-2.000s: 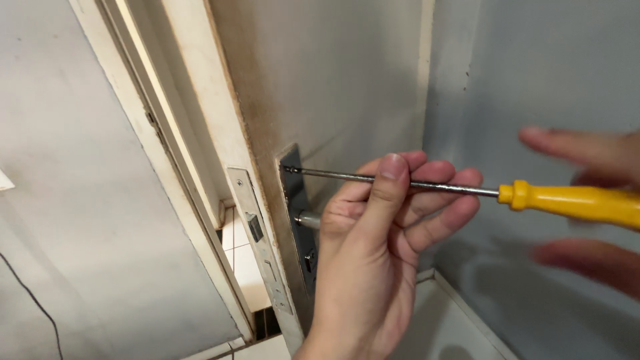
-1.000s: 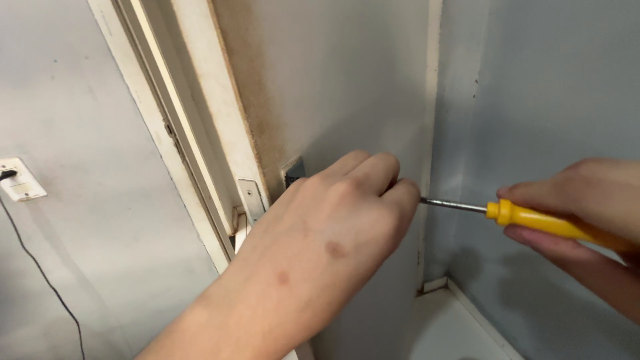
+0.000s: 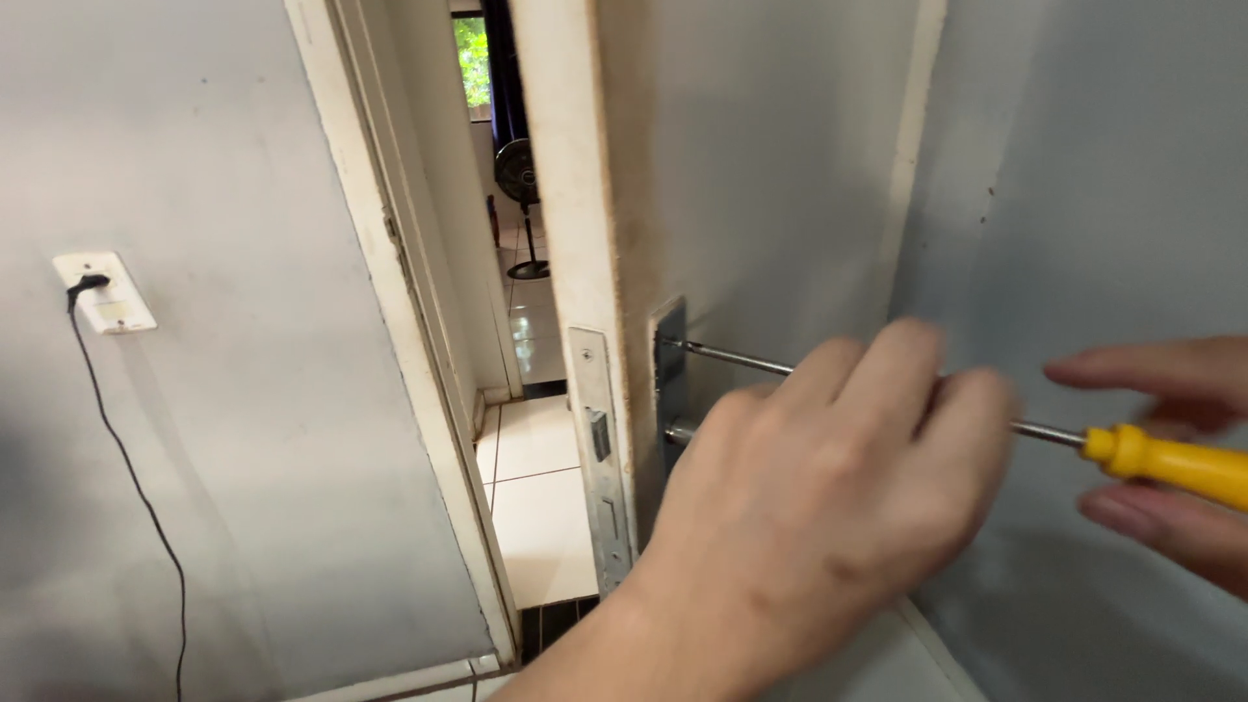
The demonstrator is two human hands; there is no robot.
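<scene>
My left hand [image 3: 819, 497] is closed around the metal shaft of a screwdriver [image 3: 1170, 463] with a yellow handle. The shaft's tip meets a screw near the top of the dark metal handle plate [image 3: 671, 361] on the door's face. Part of the door handle [image 3: 680, 432] shows below it; my left hand hides the rest. At the right edge my right hand [image 3: 1170, 429] has its fingers apart, above and below the yellow handle; whether they touch it is unclear. A mortise lock's faceplate [image 3: 588, 375] with its latch bolt [image 3: 598, 434] lies in the door's edge.
The white door [image 3: 760, 146] stands ajar beside its frame [image 3: 390, 263]. A wall outlet [image 3: 122, 314] with a black plug and cord [image 3: 141, 487] is on the left wall. Beyond the doorway a black pedestal fan [image 3: 517, 171] stands on a tiled floor [image 3: 541, 526]. A grey wall borders the right.
My left hand has turned from palm showing to back showing and stays at the shaft. My right hand's fingers, against the yellow handle one second ago, have spread apart. The view has shifted, showing more on the left.
</scene>
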